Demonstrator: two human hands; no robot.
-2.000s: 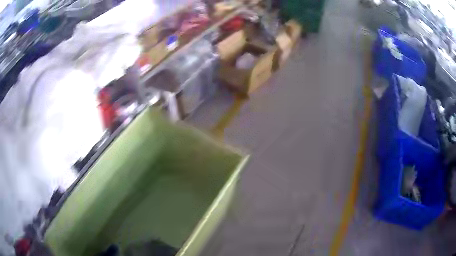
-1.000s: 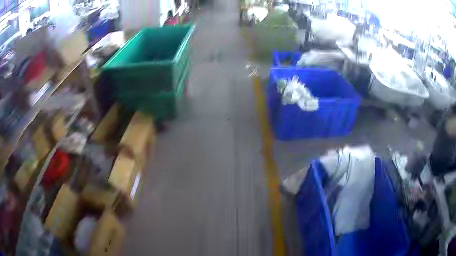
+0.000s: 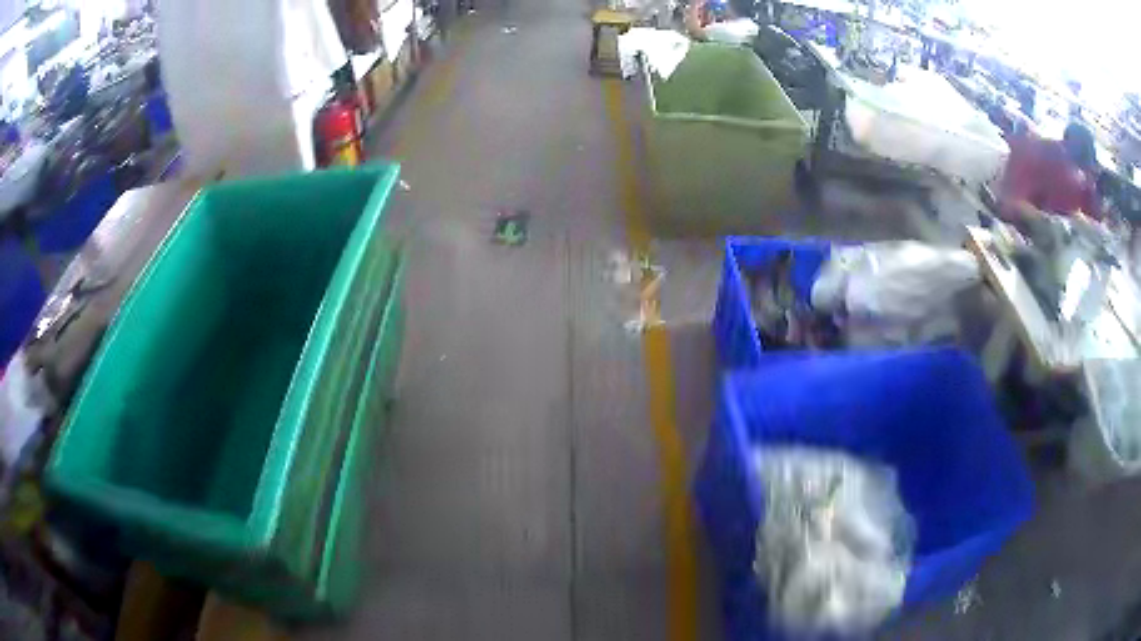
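Neither of my hands is in the picture. Nearest in front, a large green bin [image 3: 319,376] stands at the left of the aisle, stacked on another green one; its inside is dark and looks empty. At the lower right, a blue bin [image 3: 926,401] holds a whitish bundle [image 3: 832,538] of cloth or bags. Behind it, a second blue bin [image 3: 738,294] holds white and dark material.
A grey aisle floor [image 3: 501,426] with a yellow line [image 3: 666,463] runs ahead. Scraps lie on the line. Farther off are a light green bin [image 3: 726,163], a yellow stool [image 3: 609,44], a red extinguisher [image 3: 339,132] by a white pillar [image 3: 238,75], and a person in red [image 3: 1049,173].
The view has moved forward along the aisle. The green bins are now close at the left, the cardboard boxes have mostly left the picture, and the blue bins have come nearer.
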